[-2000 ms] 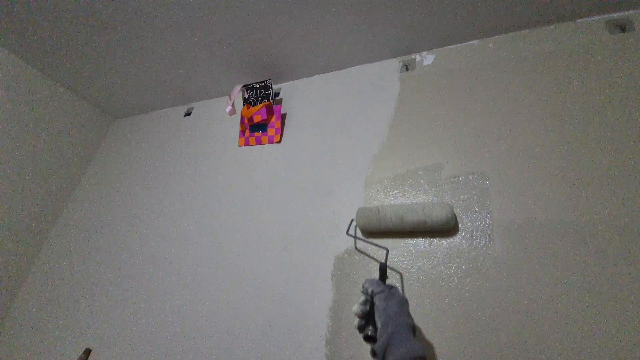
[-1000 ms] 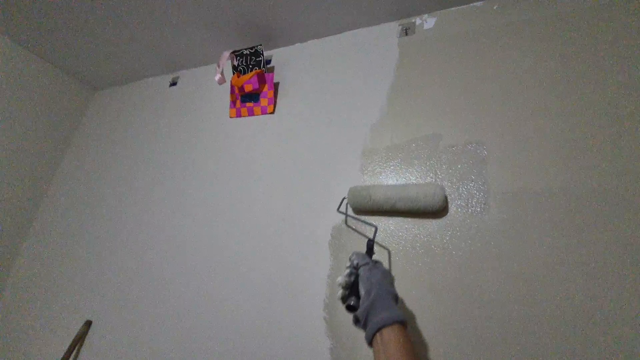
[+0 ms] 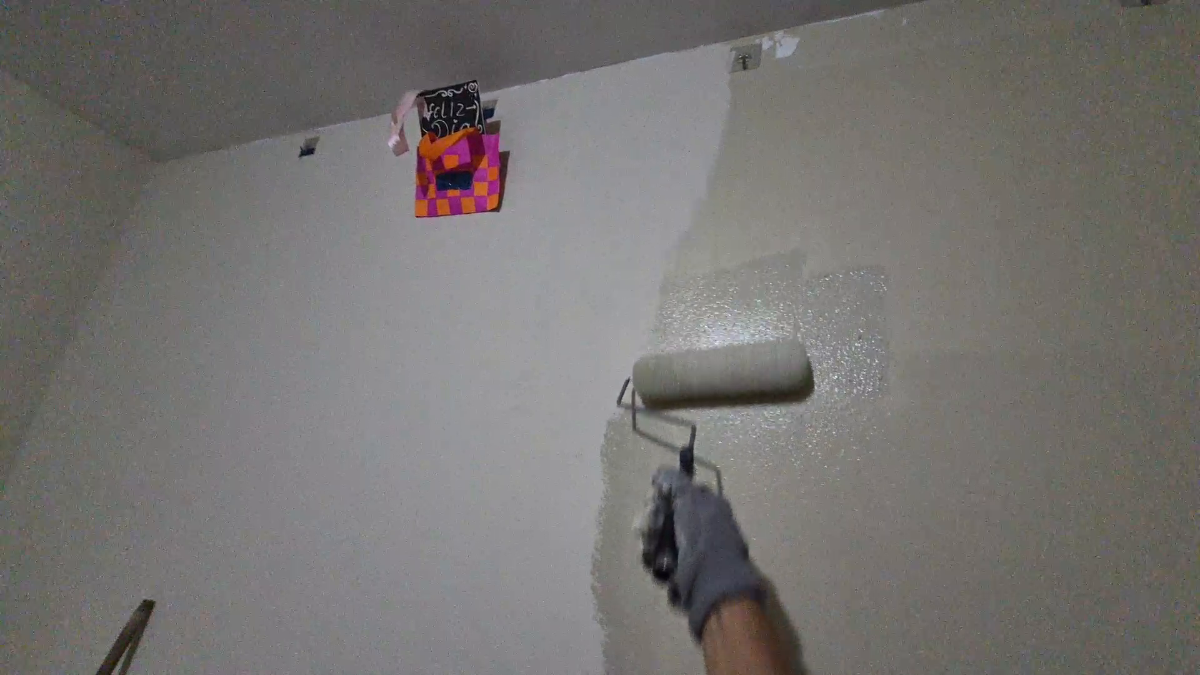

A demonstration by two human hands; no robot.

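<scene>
My right hand (image 3: 698, 548), in a grey work glove, is closed around the dark handle of a paint roller (image 3: 722, 373). The pale, paint-covered roller sleeve lies across the wall above the hand, joined to the handle by a bent wire frame. Around and above the sleeve is a glossy patch of wet paint (image 3: 848, 323). The beige-grey painted wall (image 3: 1012, 281) meets the paler wall surface (image 3: 375, 394) along an uneven edge just left of the roller. My left hand is out of the frame.
A pink and orange checkered paper decoration (image 3: 457, 178) with a black lettered card hangs high on the wall. Small hooks (image 3: 744, 58) sit close under the ceiling (image 3: 281, 56). At the lower left stands the end of a wooden pole or ladder (image 3: 131, 633).
My right hand and forearm have come further into view, still gripping the roller. The roller sits slightly left of its first position against the wet patch.
</scene>
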